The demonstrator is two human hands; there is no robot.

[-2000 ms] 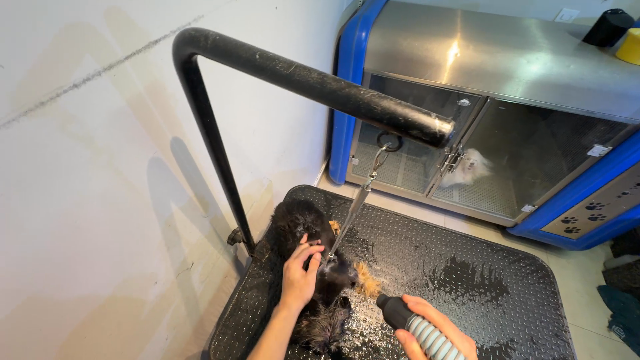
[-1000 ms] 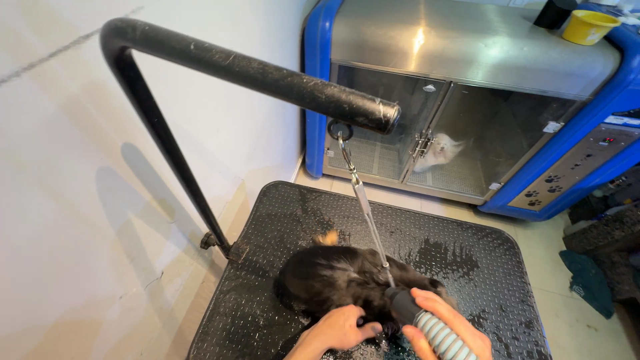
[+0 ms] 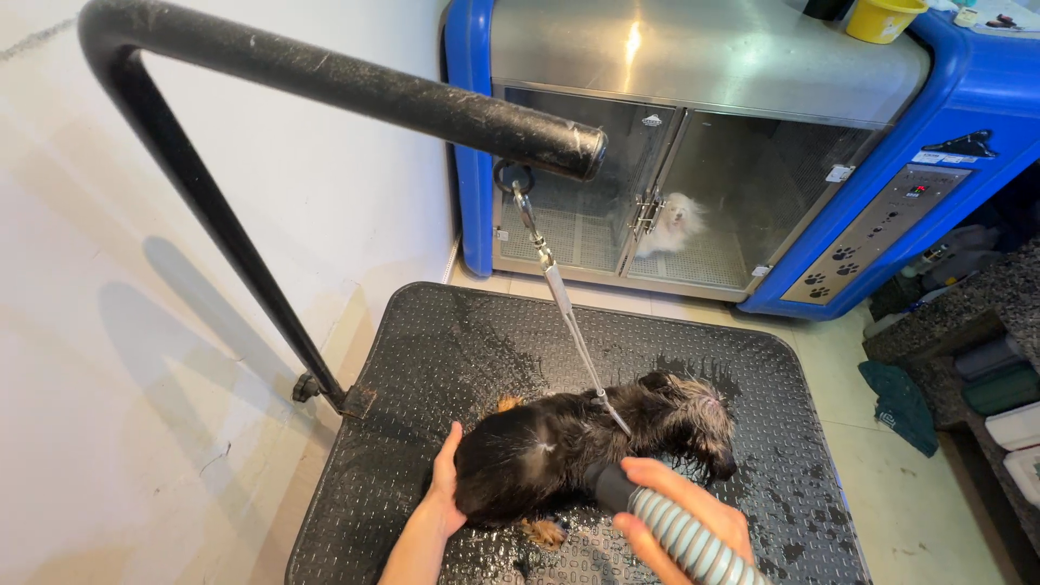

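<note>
A wet black and tan dog (image 3: 528,447) is on a black textured grooming table (image 3: 455,325), its head toward the right. My left hand (image 3: 445,483) rests against the dog's rear end, fingers extended. In my right hand (image 3: 691,516) is a ribbed dryer hose (image 3: 686,536) with a black nozzle (image 3: 611,486), its tip close to the dog's side. A grooming loop (image 3: 573,325) hangs from the black metal arm (image 3: 349,81) and runs down to the dog's neck and shoulders.
Beyond the table stands a steel and blue drying cabinet (image 3: 707,57) with a white fluffy dog (image 3: 676,223) behind its glass doors. A yellow container (image 3: 884,20) sits on top. Dark green cloth (image 3: 900,406) lies on the floor at right, beside shelving. A wall borders the left side.
The dog, curled near the arm's base two seconds ago, now stretches to the right. My left hand has moved from its back to its rear. The nozzle was by its tan fur before.
</note>
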